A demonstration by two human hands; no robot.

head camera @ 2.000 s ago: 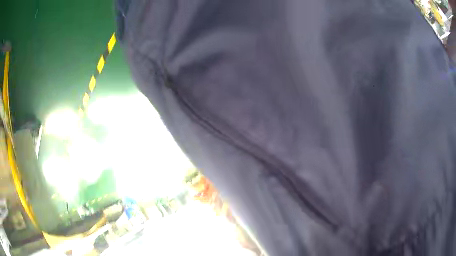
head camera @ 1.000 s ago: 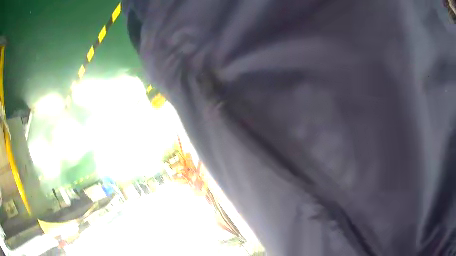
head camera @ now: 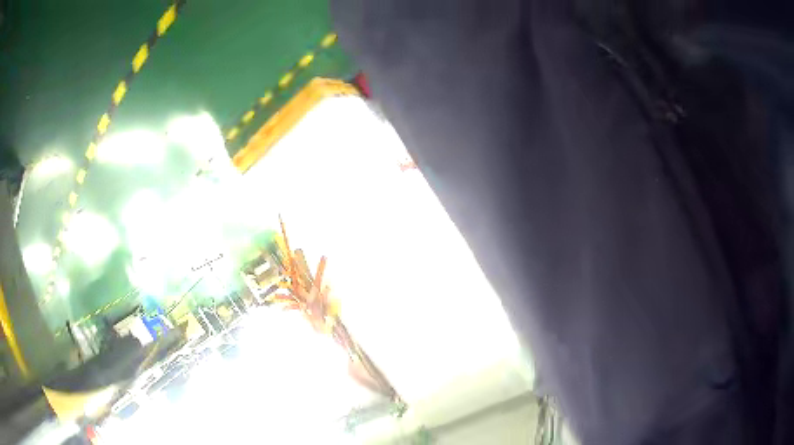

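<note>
A dark grey-purple work jacket (head camera: 557, 200) fills the right half of the view. A long workbench (head camera: 418, 261) with an orange-brown edge lies beside it, its top glare-white. An orange-brown bundle of thin strands or strips (head camera: 318, 300) shows at the bench; what it is cannot be told. Neither of my hands is in view. Nothing is seen being held.
The green floor (head camera: 235, 52) has two yellow-and-black striped tapes (head camera: 122, 87), with strong glare below. A blue item (head camera: 155, 323) stands among blurred clutter at the lower left. A yellow tube (head camera: 12, 335) is at the left edge.
The view has shifted. The jacket sits further right, and the workbench with its orange-brown edge and a second striped tape now show. The yellow tube is mostly out of the picture.
</note>
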